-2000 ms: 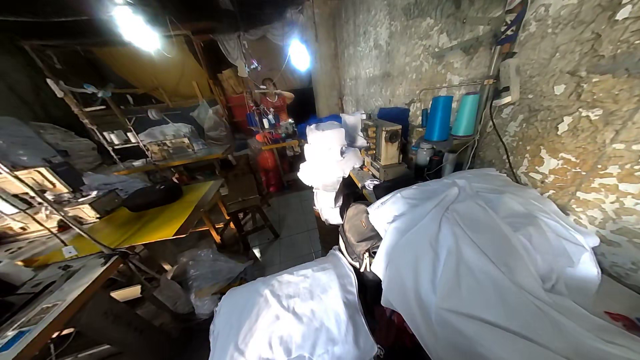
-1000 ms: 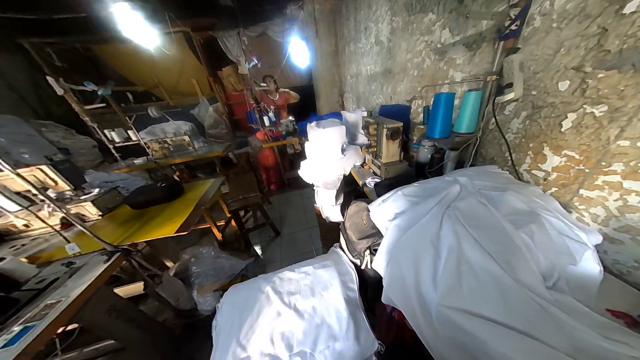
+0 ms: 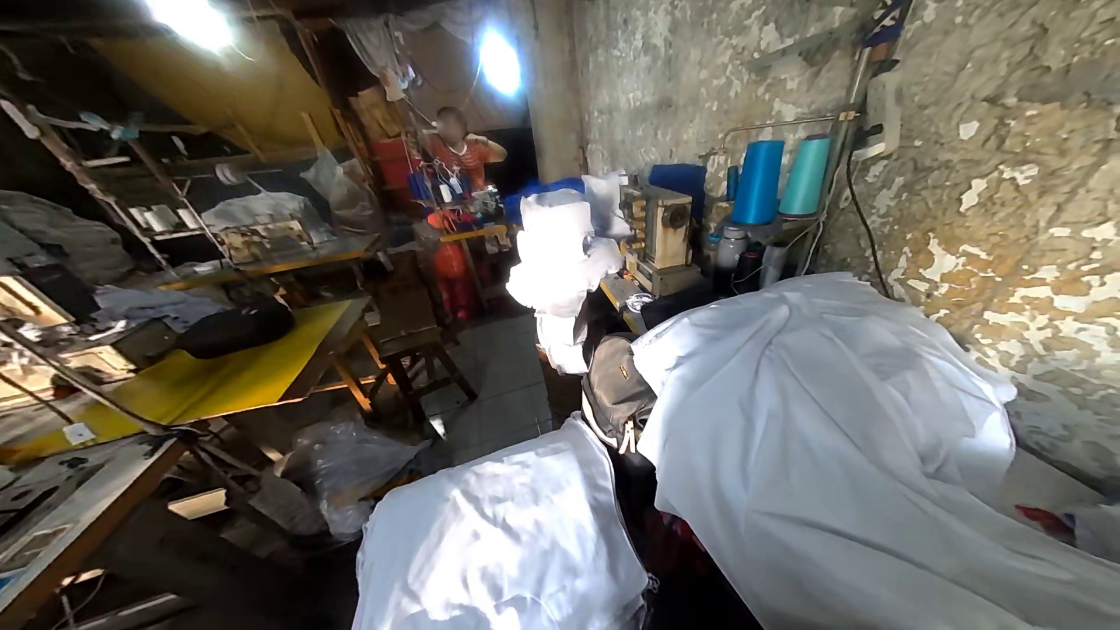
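Note:
Neither my left hand nor my right hand shows in the head view. A heap of white fabric [image 3: 822, 420] fills the right foreground. Another white cloth pile [image 3: 499, 534] lies low in the middle. Between them rests a dark backpack [image 3: 618, 385] with a zipper. Beyond it rises a stack of bright white cloth [image 3: 560, 254], beside a sewing machine [image 3: 665, 232] on a narrow table. A blue thread cone [image 3: 758, 182] and a teal thread cone [image 3: 804, 177] stand by the peeling wall.
A wooden stool [image 3: 420, 350] stands on the tiled floor [image 3: 499, 359]. Left of it is a table with a yellow top [image 3: 227, 376] bearing a black bundle [image 3: 238, 329]. A clear plastic bag [image 3: 350, 468] lies below. In the back, a person in red [image 3: 468, 157] stands behind equipment.
The person at the back has changed arm position, with the arms lower than in the earliest frame. The fabric piles and machines look unchanged.

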